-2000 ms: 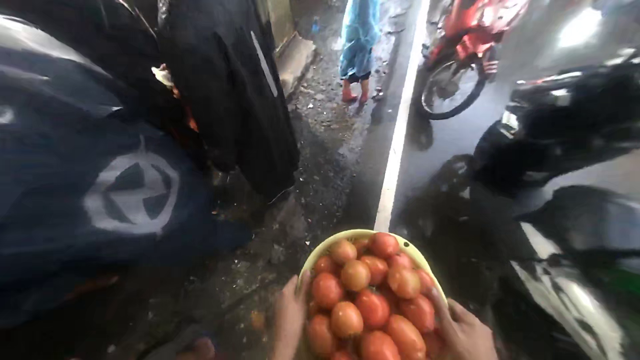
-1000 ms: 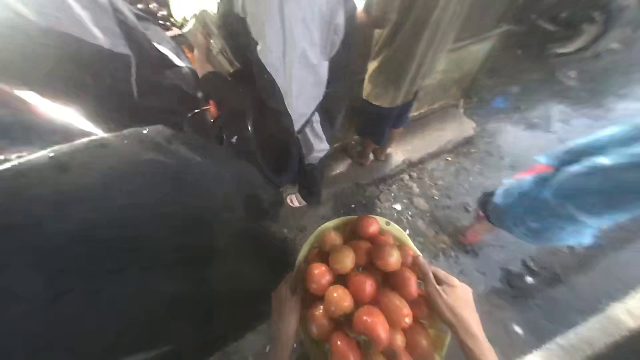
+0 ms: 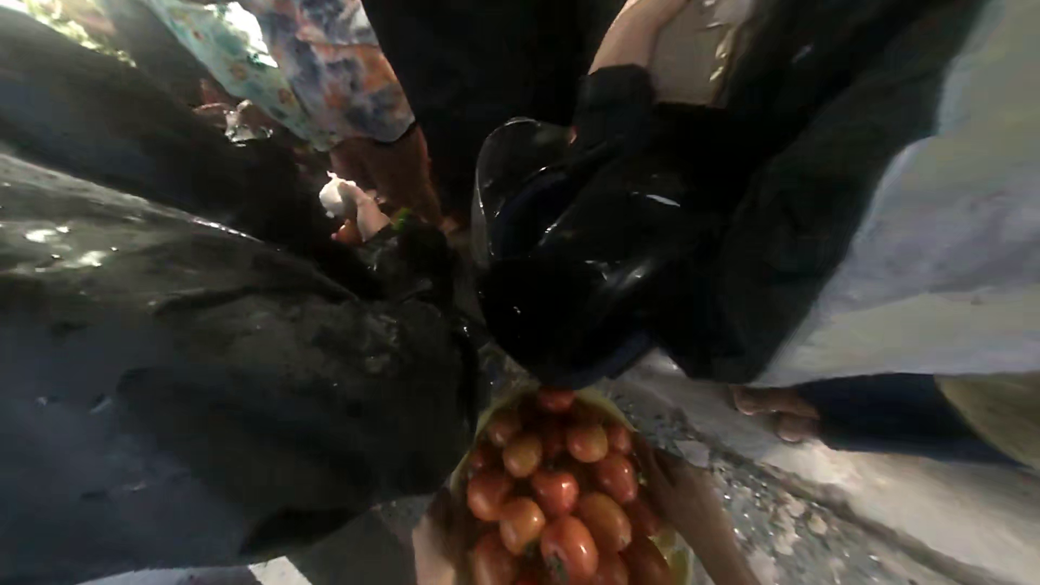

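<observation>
A round yellow-green plastic container (image 3: 605, 404) heaped with red and orange tomatoes (image 3: 556, 491) is at the bottom centre. My left hand (image 3: 435, 528) grips its left side, partly in shadow at the lower edge of the view. On its right side lies my right hand (image 3: 686, 496), the fingers pressed along the wall. The base of the container is out of view. Just beyond its far rim hangs a black plastic bag (image 3: 569, 292), close to the tomatoes, beside a person in dark clothing.
A wet dark raincoat or cover (image 3: 244, 406) fills the left side, close to the container. People stand ahead, one in patterned clothing (image 3: 341, 73), another in a light grey garment (image 3: 934, 268) at the right. A concrete kerb (image 3: 877, 487) borders wet, gravelly ground at the lower right.
The view has turned and come closer to the standing people. The container of tomatoes stays between my hands. The motorcycles and the person in blue seen before are out of view.
</observation>
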